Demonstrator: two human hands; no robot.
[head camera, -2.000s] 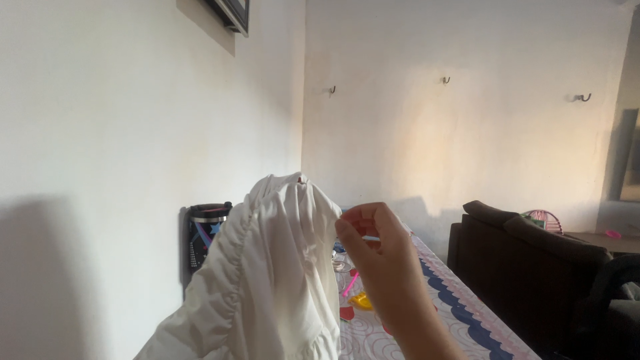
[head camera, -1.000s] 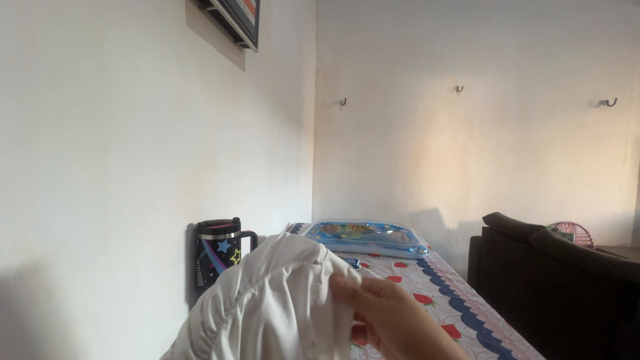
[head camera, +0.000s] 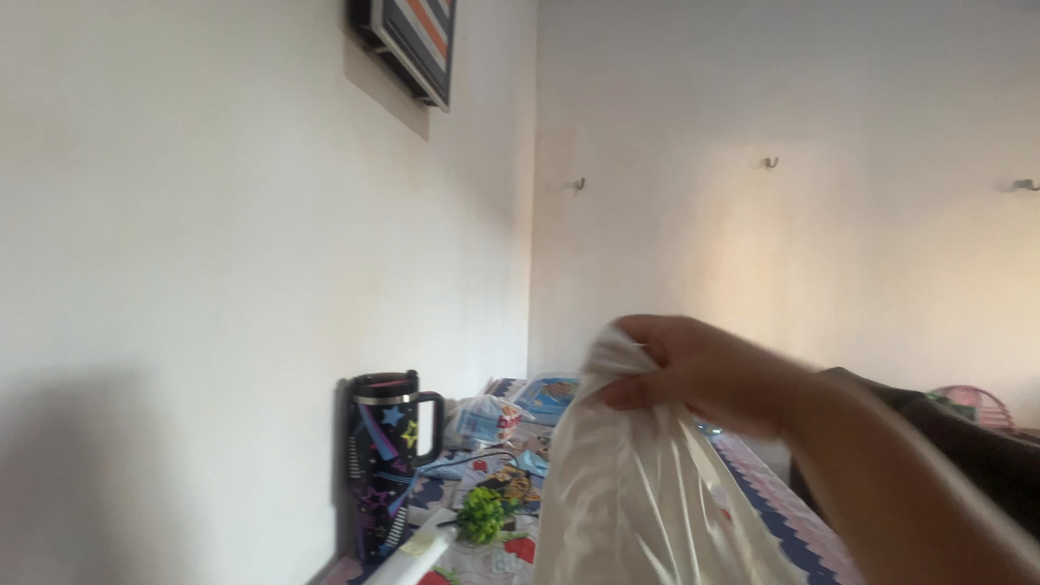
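White, gathered fabric (head camera: 626, 487) hangs at the lower middle of the head view, its top edge pinched between the thumb and fingers of my right hand (head camera: 666, 366). The hand is a little blurred, and its forearm comes in from the lower right. Below the grip the cloth falls in long folds and covers part of the table behind it. My left hand is out of the picture.
A patterned cloth (head camera: 792, 528) covers the table. On it stand a black star-printed tumbler (head camera: 382, 471), a small green artificial plant (head camera: 483, 513), a plastic bag (head camera: 487, 421) and a blue tray-like package (head camera: 548, 396). A dark sofa (head camera: 902, 431) is at right; wall hooks (head camera: 769, 163) are behind.
My right hand has risen with the fabric, which now hangs in longer folds than a second ago. The view has shifted, showing more of the table's left side.
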